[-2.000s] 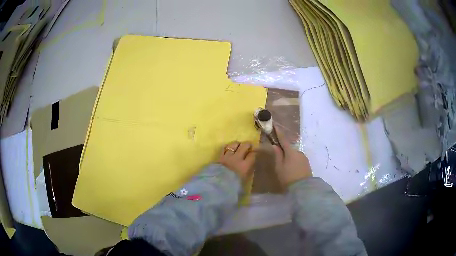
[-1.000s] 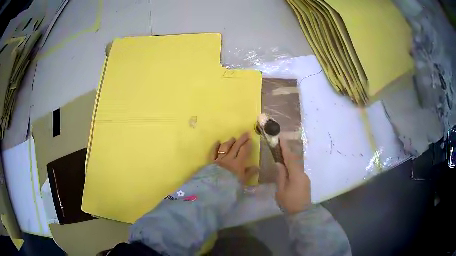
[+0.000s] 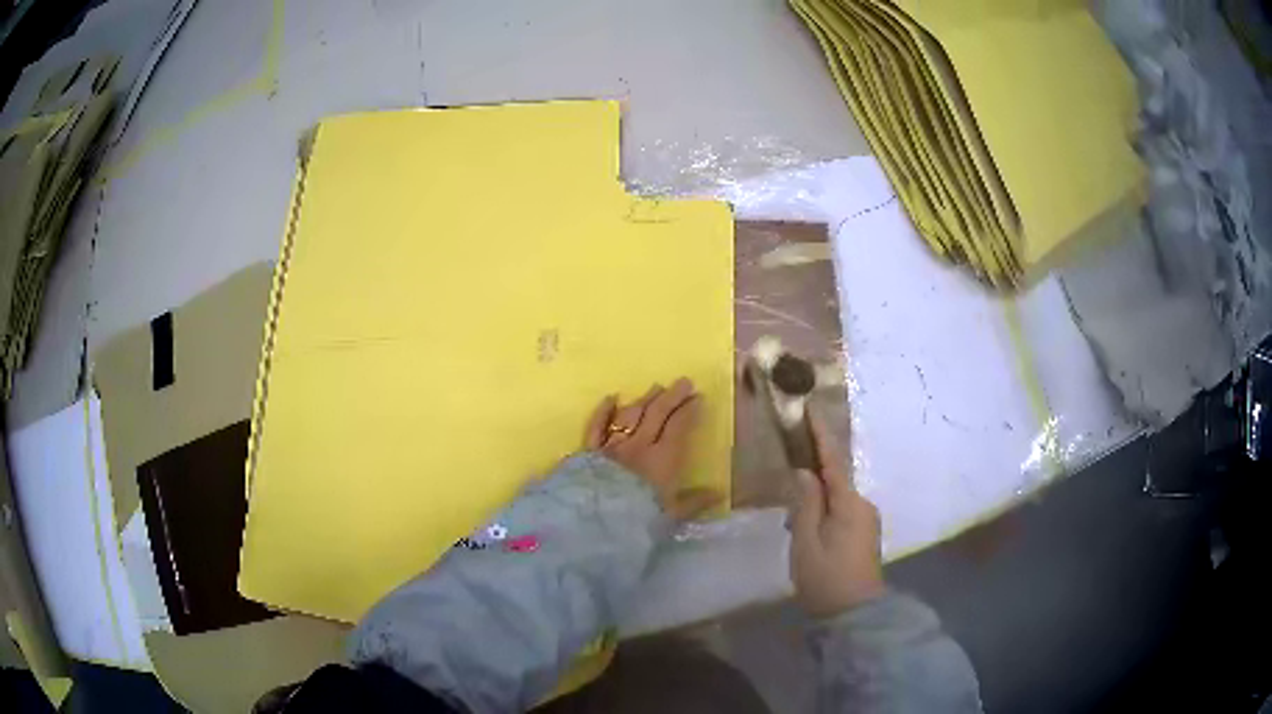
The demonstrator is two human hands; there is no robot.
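A garment panel lies yellow face up, with a notched upper right corner and a faint line across its middle. Its right edge lies over a brown board. My left hand rests flat on the panel near that edge, fingers slightly apart, a ring on one finger. It grips nothing. My right hand is closed around the handle of a hammer. The hammer's round dark-and-pale head is over the board, just right of the panel edge; I cannot tell if it touches the board.
A fanned stack of yellow panels lies at the upper right. Khaki panels with a dark brown patch lie at the left, partly under the yellow panel. More stacked panels stand at the far left. Glossy clear film is near the board.
The hammer and my right hand have moved right and slightly down, from the panel's edge to over the board. My left hand stays on the panel, which has shifted slightly left since the earliest frame.
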